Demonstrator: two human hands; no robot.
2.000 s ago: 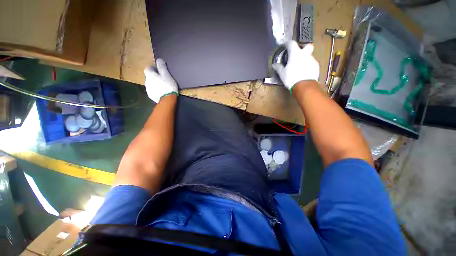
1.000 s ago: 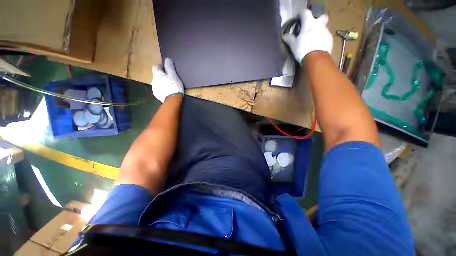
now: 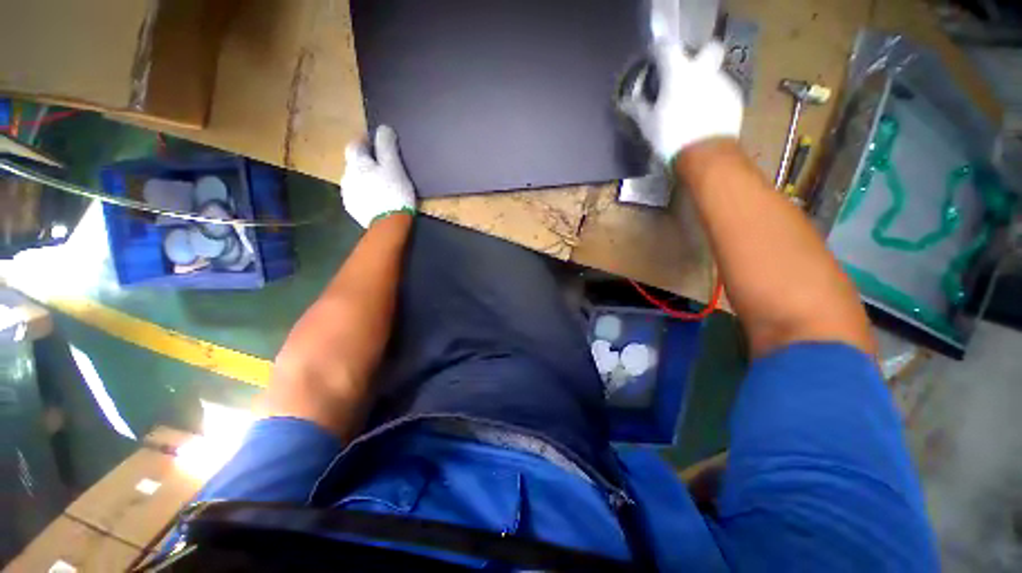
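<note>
A flat dark metal sheet (image 3: pixel 504 90) lies on the cardboard-covered bench, its top cut off by the picture's edge. My gloved left hand (image 3: pixel 378 179) rests at its lower left corner, thumb and fingers at the edge. My gloved right hand (image 3: pixel 695 103) is closed over a small round dark air sander (image 3: pixel 641 85) at the sheet's right edge; the palm hides most of the tool. A silver-white strip (image 3: pixel 646 189) lies along that edge, partly under my right hand.
A grey perforated block (image 3: pixel 740 54), a hammer (image 3: pixel 793 129) and a yellow-handled tool (image 3: pixel 799 163) lie to the right. Beyond is a wrapped panel (image 3: pixel 913 213) with green cord. A cardboard box (image 3: pixel 168 67) stands left. Blue bins (image 3: pixel 267 213) hold discs. A red hose (image 3: pixel 678 313) hangs below.
My right hand with the sander has moved up from the sheet's lower right corner, then slightly back down. My left hand stays at the lower left corner. The whole view has shifted a little.
</note>
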